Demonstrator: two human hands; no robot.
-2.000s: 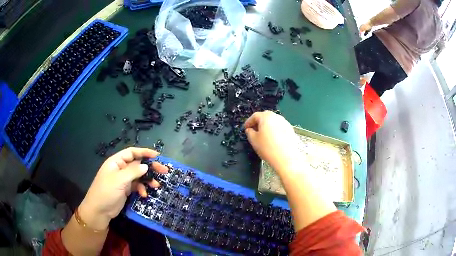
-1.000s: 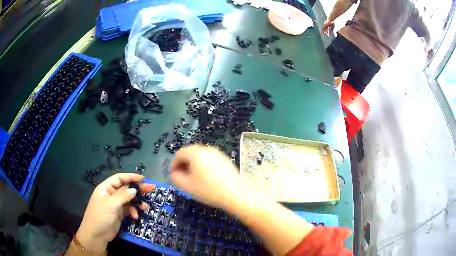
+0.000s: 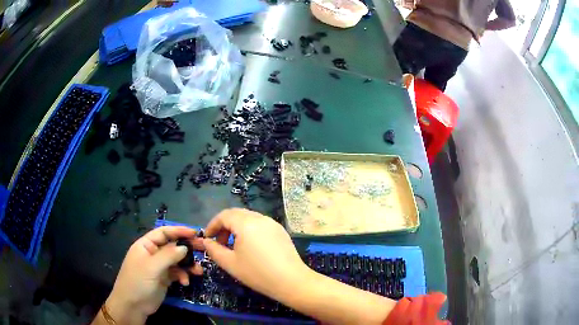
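Note:
My left hand holds a small black plastic part between thumb and fingers, over the left end of the blue board. My right hand meets it there, its thumb and forefinger pinching a tiny dark piece against or just beside the part. The contact point is too small to read. Rows of black units stand on the blue board, partly hidden by both hands and the right forearm. The yellowish tray holds silvery specks and one black piece.
Loose black parts lie in a middle pile and a left pile. Behind them are a clear bag and stacked blue boards. A filled board lies far left. A person stands by a red stool. A pale bowl is at the back.
My right hand has moved from the middle pile to my left hand and now pinches a tiny piece there. The view has shifted, showing more of the board's right end.

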